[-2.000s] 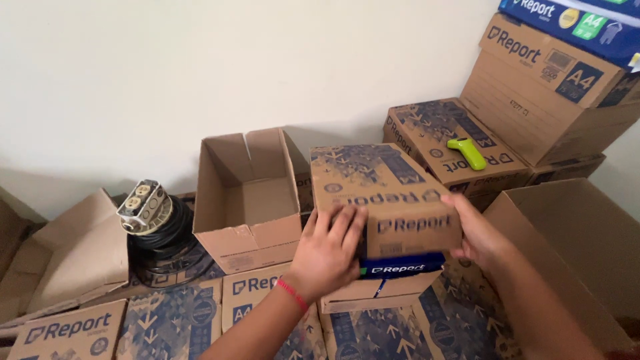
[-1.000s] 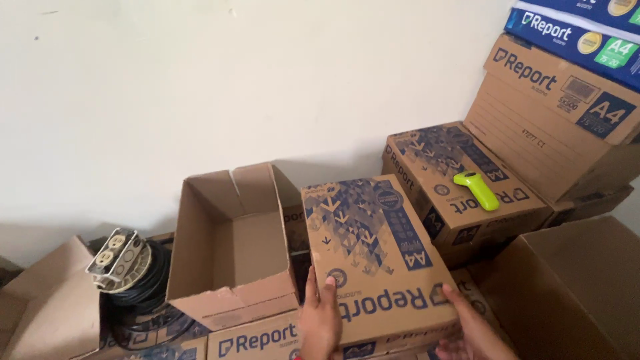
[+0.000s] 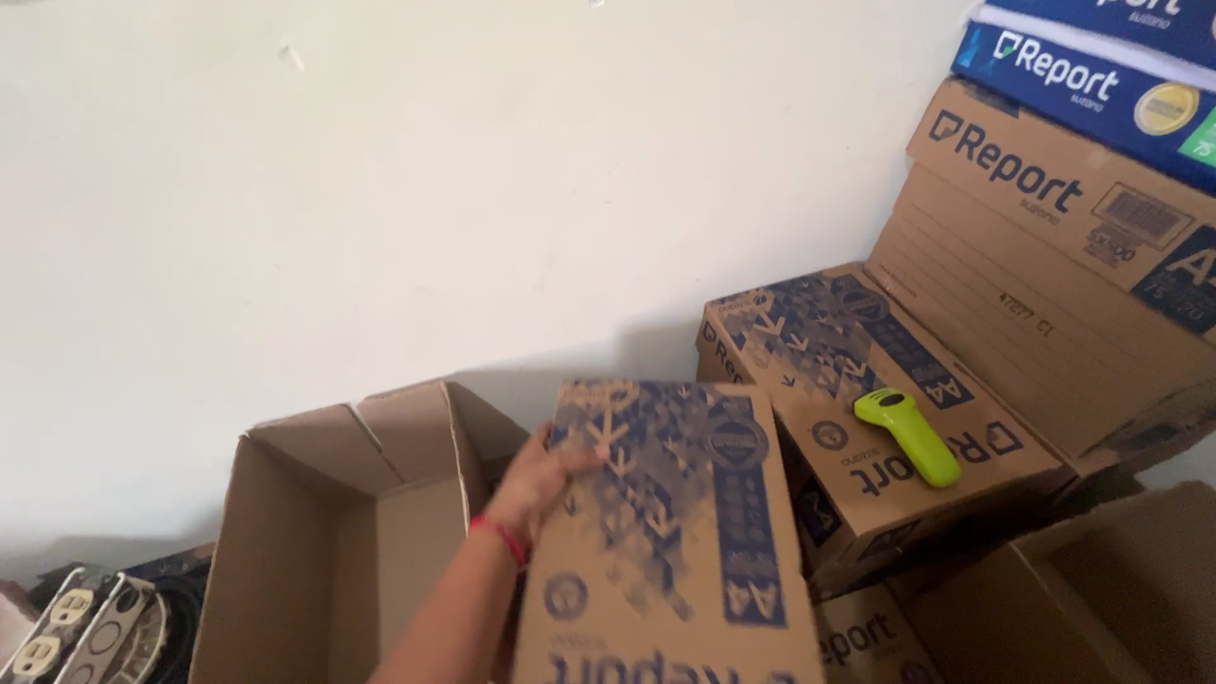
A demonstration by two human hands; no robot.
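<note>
My left hand, with a red band at the wrist, rests against the upper left edge of a closed Report A4 paper carton; its fingers reach onto the patterned top. My right hand is out of the frame. Left of the carton stands an open, hollow cardboard box. To the right, a lime-green handheld tool lies on another closed Report carton.
Blue Report paper reams lie on a tall carton at the right. An open box is at lower right. A cable reel with outlets stands at lower left. The white wall rises behind.
My left hand has moved from the carton's near end to its far left edge. My right hand, on the carton's near right corner one second ago, has left view. The view has moved closer.
</note>
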